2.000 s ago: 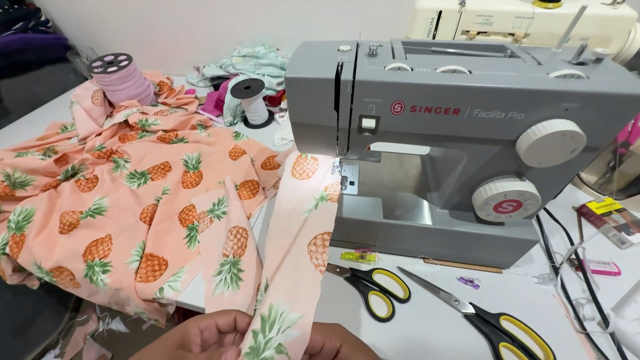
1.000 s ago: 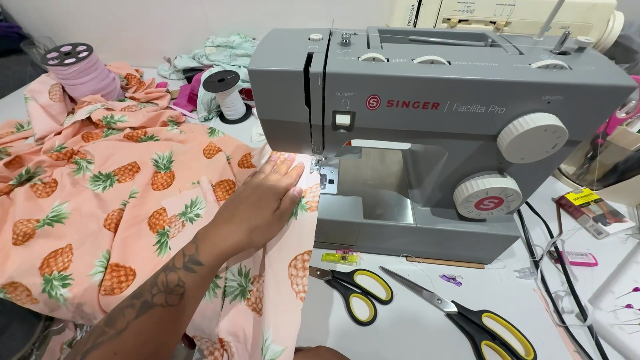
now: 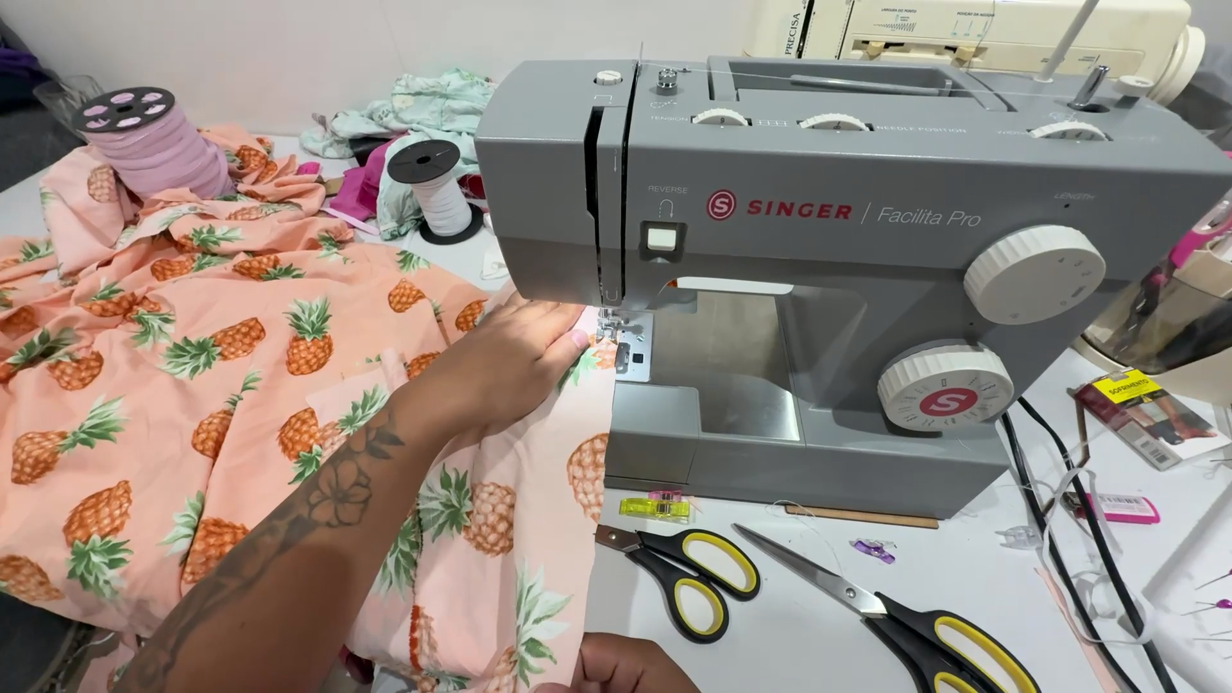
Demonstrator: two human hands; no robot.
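Peach pineapple-print fabric (image 3: 491, 520) runs up to the needle and presser foot (image 3: 608, 329) of a grey Singer sewing machine (image 3: 568, 164). My left hand (image 3: 520, 361) lies flat on the fabric just left of the presser foot, its fingertips partly hidden under the machine head. At the bottom edge, my right hand (image 3: 630, 666) holds the near end of the strip; it is partly cut off by the frame. More of the same fabric spreads over the table to the left.
Black-and-yellow scissors (image 3: 707, 577) and larger scissors (image 3: 924, 626) lie before the machine, near sewing clips (image 3: 654, 505). A white spool (image 3: 443, 197) and a pink spool (image 3: 159, 144) stand behind the fabric. Black cables (image 3: 1068, 520) run at the right.
Two seconds ago both hands were at the fabric's near end. My left hand has since moved up beside the presser foot; my right hand stays low. The view has shifted somewhat.
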